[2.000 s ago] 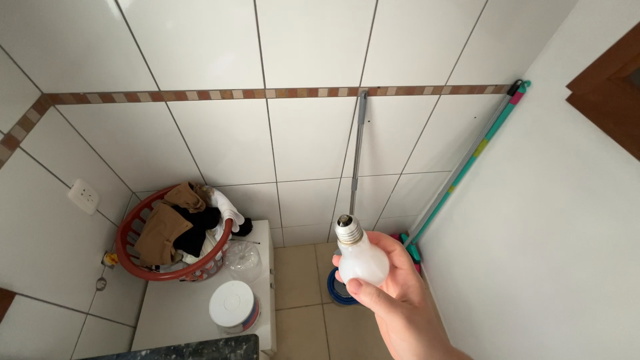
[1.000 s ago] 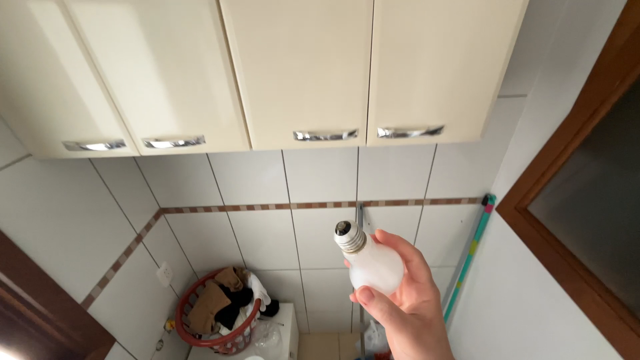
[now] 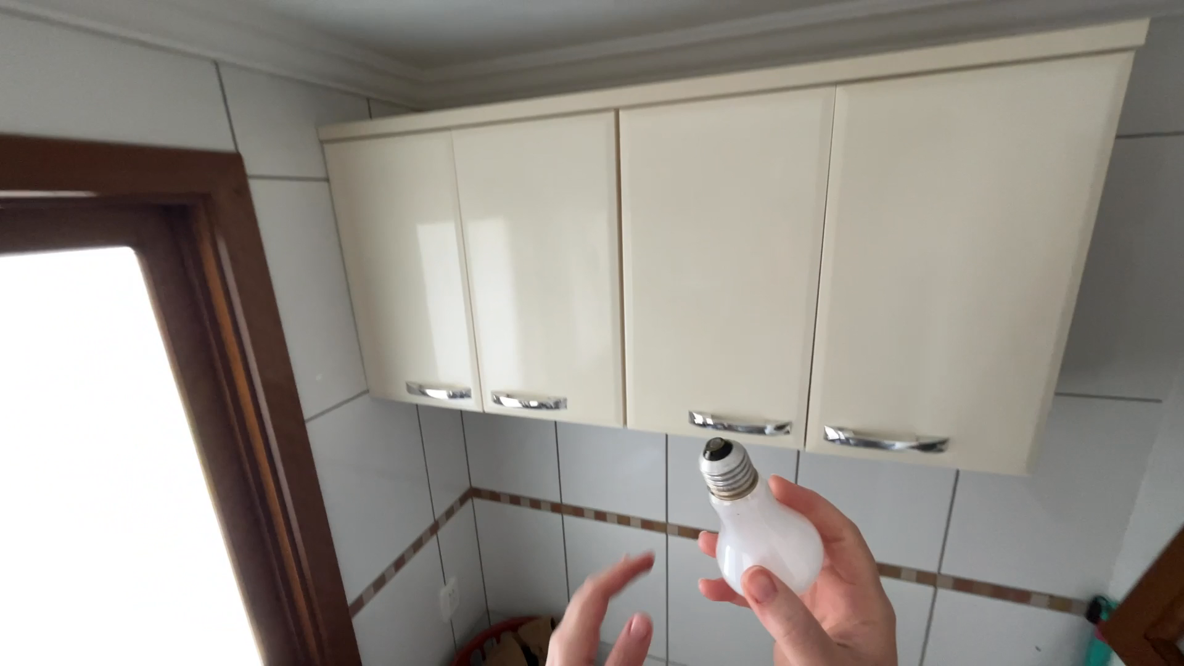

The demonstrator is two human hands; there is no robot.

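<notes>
A white frosted light bulb with a silver screw base is gripped by my right hand, thumb in front and fingers behind and at the side. The base points up and slightly left, just below a cabinet handle in the view. My left hand is at the bottom edge, left of the bulb, its visible fingers apart, holding nothing and not touching the bulb. The rest of that hand is cut off by the frame.
A cream wall cabinet with several doors and chrome handles spans the tiled wall. On the left is a brown wooden window frame. Low down show a wall socket, part of a red laundry basket and a teal pole end.
The view has tilted up strongly, from floor and basket to the wall cabinet. My left hand has come into view at the bottom. My right hand still holds the bulb.
</notes>
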